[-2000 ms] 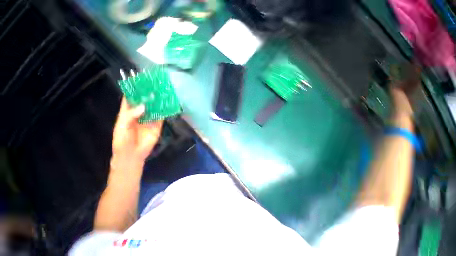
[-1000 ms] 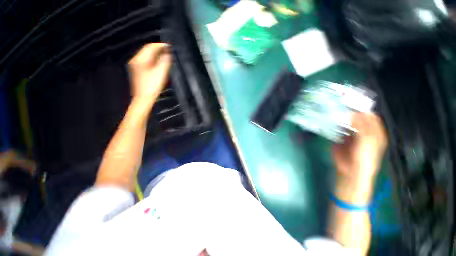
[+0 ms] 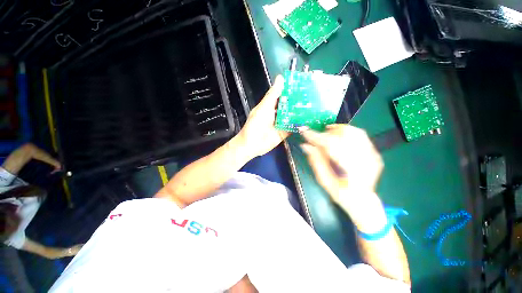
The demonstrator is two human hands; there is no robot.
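My left hand (image 3: 264,123) holds a green circuit board (image 3: 312,103) by its left side, above the near edge of the green mat. Metal connectors stand out on the board's top edge. My right hand (image 3: 343,160), with a blue wrist strap, is at the board's lower edge, fingertips bent close together; blur hides whether it grips the board or a thin tool. A second board (image 3: 309,26) lies partly over white paper at the top. A third board (image 3: 419,113) lies on the mat to the right.
A black slotted tray (image 3: 220,74) on the left has thin board edges in several slots. A black phone (image 3: 359,88) lies partly behind the held board. White paper (image 3: 383,44), a coiled blue cord (image 3: 446,234) and a shiny black bag (image 3: 475,26) are beyond. Another person's arm (image 3: 34,154) is at far left.
My left hand has left the tray and now holds a board over the mat edge. My right hand has moved left to that board. The view has steadied.
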